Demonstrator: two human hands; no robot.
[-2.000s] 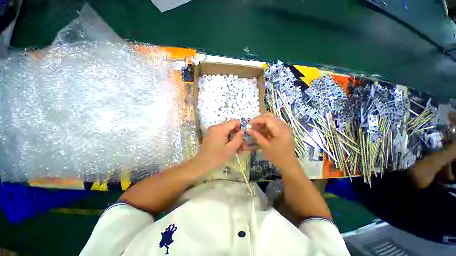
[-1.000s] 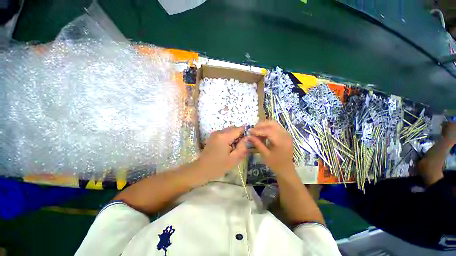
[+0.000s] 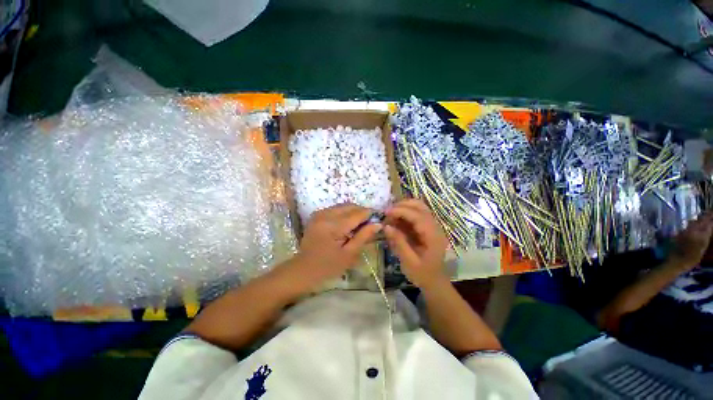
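A rod assembly [image 3: 375, 273] hangs from my fingers, its thin pale-gold stem running down towards my shirt. Its small grey head [image 3: 377, 218] is between my fingertips and mostly hidden. My left hand [image 3: 336, 237] is closed on it from the left. My right hand [image 3: 417, 241] touches the head from the right with thumb and forefinger; whether it holds a white part is too small to tell. Just beyond my hands is the open cardboard box [image 3: 335, 119] with small white plastic parts [image 3: 340, 168]. My hands overlap its near end.
A heap of bubble wrap [image 3: 133, 203] covers the bench left of the box. Fanned piles of rod assemblies [image 3: 500, 156] lie to the right, grey heads away from me. Another person's arm [image 3: 653, 281] is at the far right, above a grey vented crate [image 3: 625, 375].
The view has shifted, so the box and piles sit further left. My hands stay together at the rod's head, with small finger changes. The other person's arm has moved.
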